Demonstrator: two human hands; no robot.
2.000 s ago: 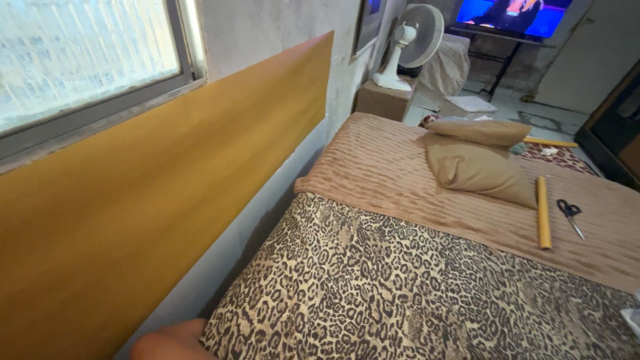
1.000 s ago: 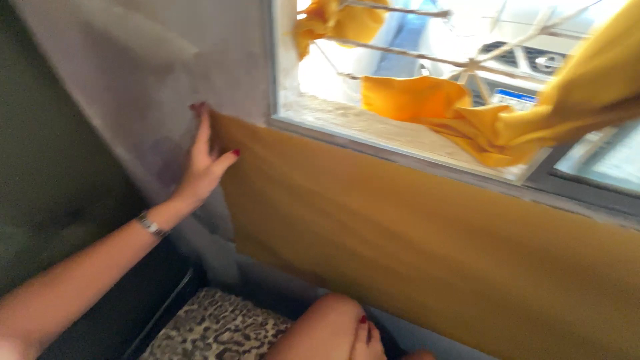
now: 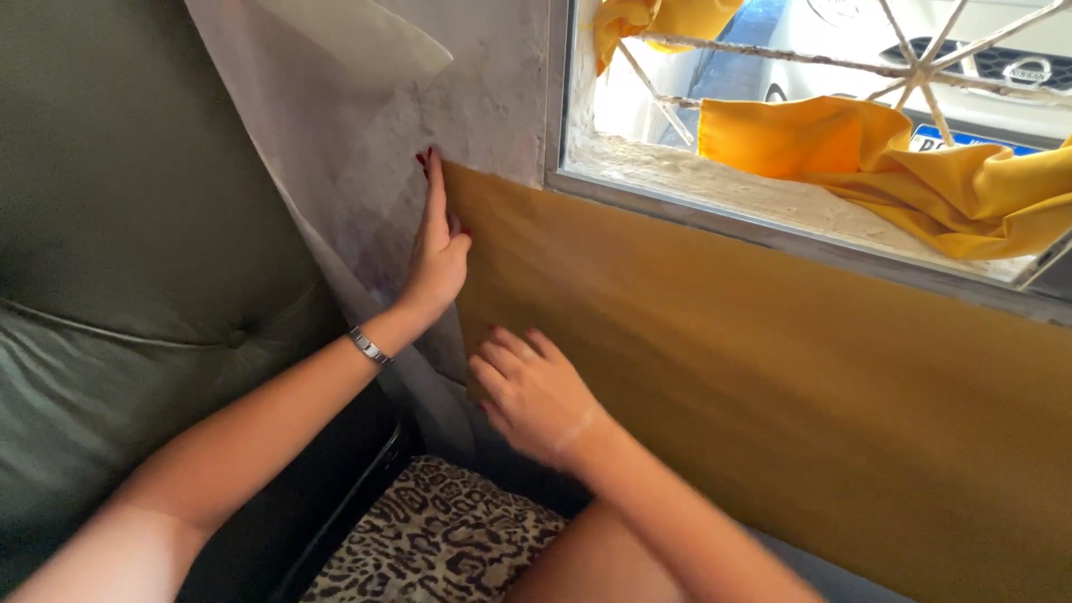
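A wide mustard-coloured sheet covers the wall below the window. My left hand, with a metal-link bracelet at its wrist, lies against the sheet's upper left corner and the bare wall beside it, fingers pointing up. Lower down, my right hand is at the sheet's left edge with its fingers bent; whether it pinches that edge cannot be made out.
A green tufted headboard stands at the left, beside a loose pale wall covering. Leopard-print fabric lies below, next to my bent leg. Yellow cloth hangs on the window's metal bars; a car is outside.
The view has swung to the corner by the headboard. My right hand has come up to the sheet's left edge from low in the view. My left hand remains at the upper corner.
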